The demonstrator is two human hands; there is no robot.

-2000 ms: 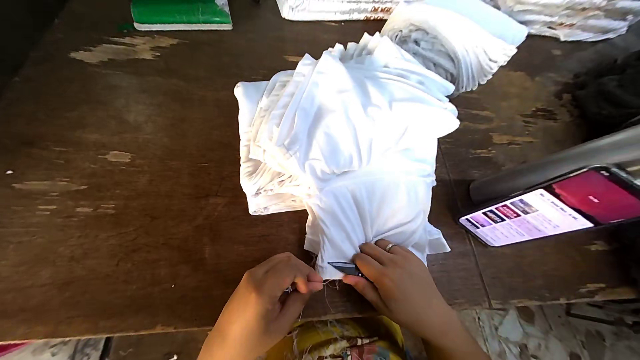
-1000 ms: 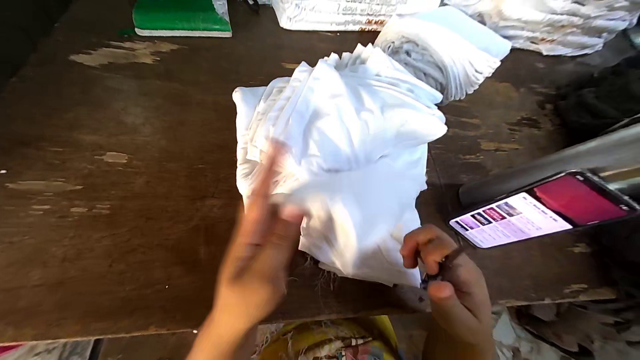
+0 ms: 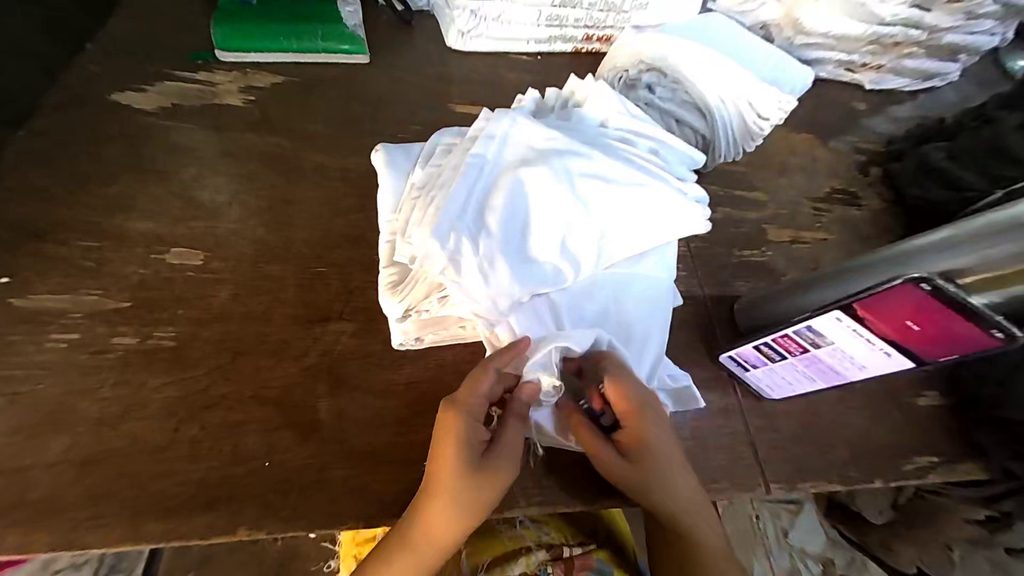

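Note:
A heap of white fabric pieces [image 3: 552, 192] lies fanned out on the brown wooden table [image 3: 200, 360]. At its near end, my left hand [image 3: 484, 416] pinches a gathered edge of the white cloth [image 3: 549, 387] between thumb and fingers. Close beside it on the right, my right hand [image 3: 620, 424] is curled around a small dark tool [image 3: 600, 414], partly hidden by the fingers; in the earlier view it looks like thread snips. Loose threads [image 3: 534, 450] hang below the cloth.
A lit phone [image 3: 868, 336] leans by a grey metal tube [image 3: 904, 256] at right. Behind the heap lie a folded white cloth bundle [image 3: 704, 80], printed white stacks [image 3: 520, 24] and a green-covered item [image 3: 290, 30]. Dark cloth [image 3: 960, 152] sits far right.
My left hand has come down from over the heap and now grips the cloth edge. My right hand, with the dark tool, has moved left to the cloth, whose near edge is now gathered up.

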